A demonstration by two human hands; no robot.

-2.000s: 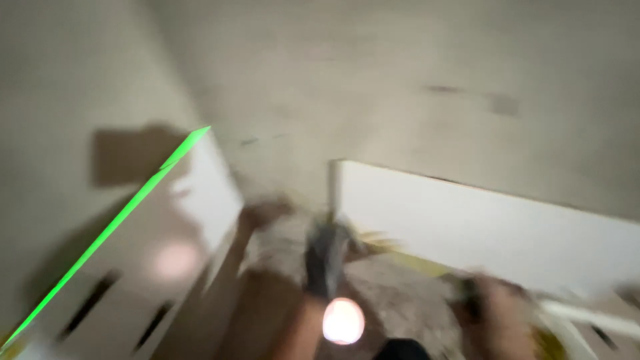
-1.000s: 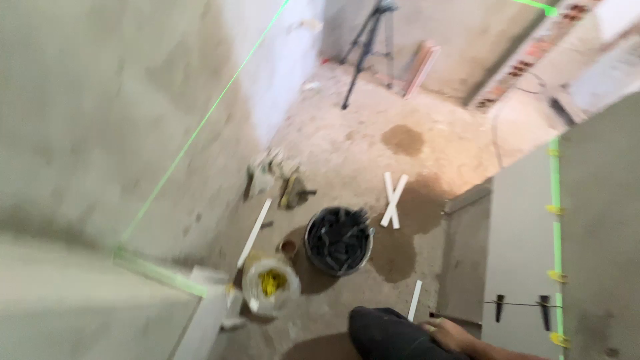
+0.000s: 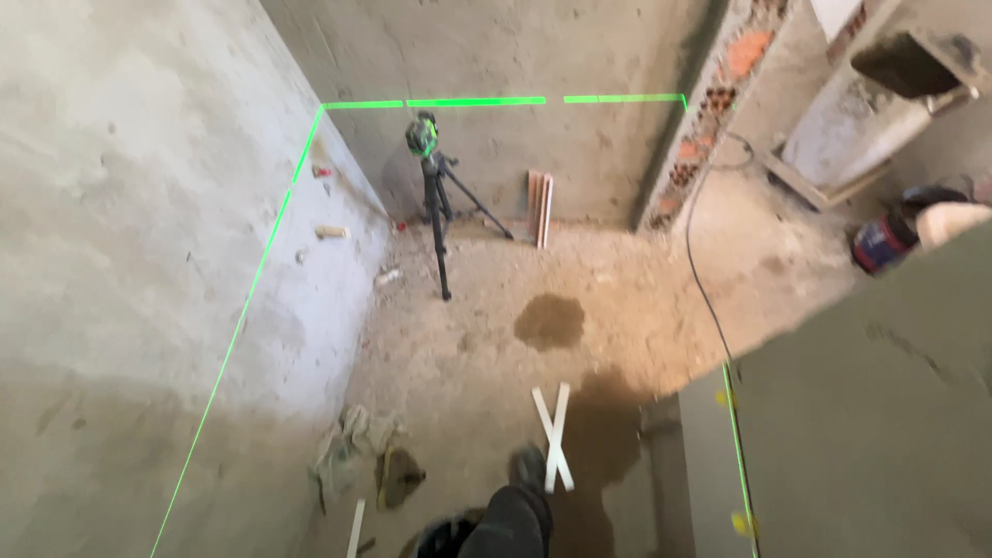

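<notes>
Neither of my hands shows in the head view now. My own leg and shoe [image 3: 528,469] reach in from the bottom edge, over a black bucket [image 3: 446,535] that is partly cut off. Just right of the shoe, two white strips [image 3: 555,442] lie crossed on the floor. A green laser level [image 3: 422,136] stands on a black tripod [image 3: 438,225] near the back wall, and its green line runs across the walls. Yellow tile-levelling pieces [image 3: 744,524] sit along the top edge of the pale tiles [image 3: 705,457] at the lower right.
Rags [image 3: 353,446] and a dirty tool or block [image 3: 399,477] lie by the left wall. Narrow reddish strips [image 3: 540,209] lean on the back wall. A cable [image 3: 701,271] crosses the floor beside a broken brick edge [image 3: 697,147]. A dark tub [image 3: 883,244] stands at the right.
The view has swung from the tile corner to the open floor and tripod. A hand seen near the bottom one second ago is out of view, and my leg now covers part of the bucket area.
</notes>
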